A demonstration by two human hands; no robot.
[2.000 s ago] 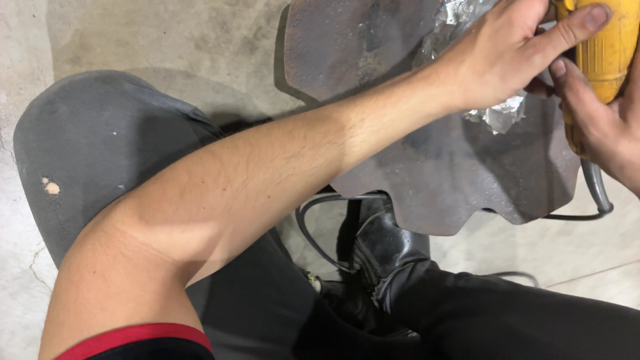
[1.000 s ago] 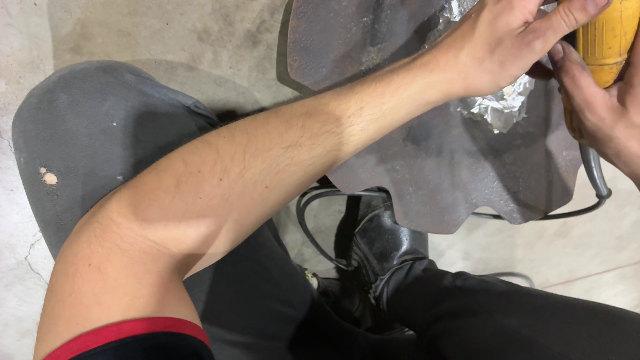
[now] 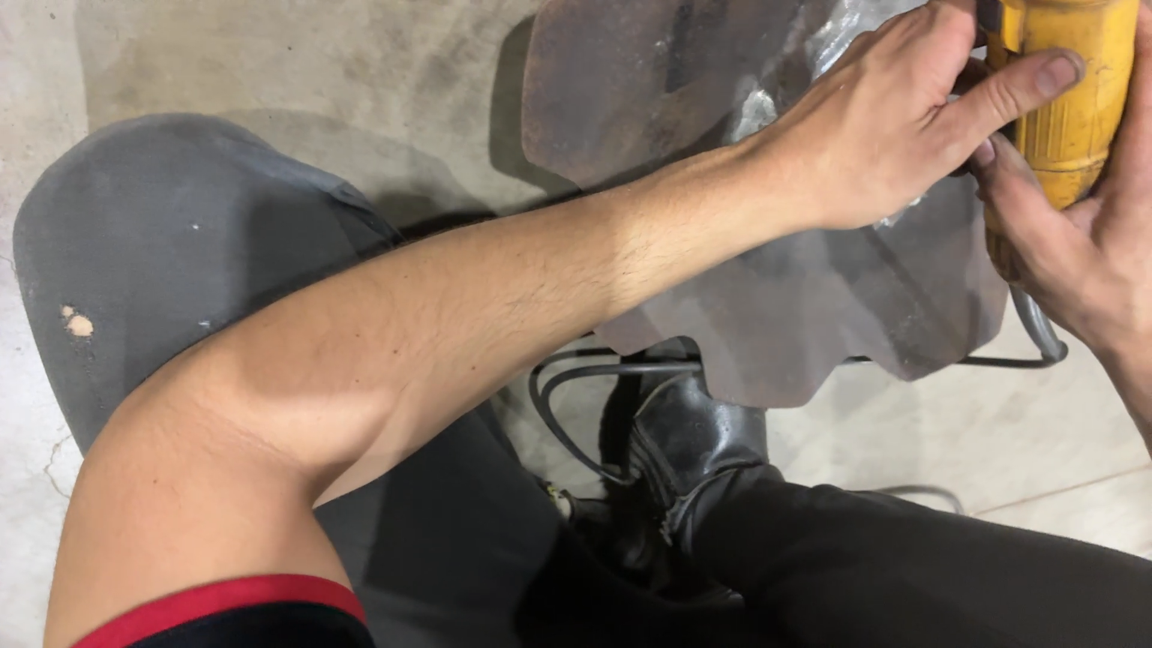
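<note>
A yellow corded power tool (image 3: pixel 1062 117), probably an angle grinder, stands at the upper right, cut off by the top edge. My right hand (image 3: pixel 1071 234) wraps its lower body, thumb towards the left. My left hand (image 3: pixel 918 117) reaches in from the left; its thumb lies across the yellow housing, and its other fingers are largely hidden. Behind both hands is a dark metal plate (image 3: pixel 765 315) with a scalloped lower edge. Shiny, silvery, crumpled-looking patches (image 3: pixel 756 112) show on the plate around my left wrist. The tool's working end is out of view.
A black cable (image 3: pixel 558 405) loops beneath the plate and runs to the tool. My black boot (image 3: pixel 702 423) rests by the plate's lower edge on the concrete floor (image 3: pixel 900 441). My bent knee (image 3: pixel 180 225) in dark trousers is at the left.
My left hand has shifted slightly down with the tool and now covers most of the silvery patch that showed below the wrist. Both hands keep their hold.
</note>
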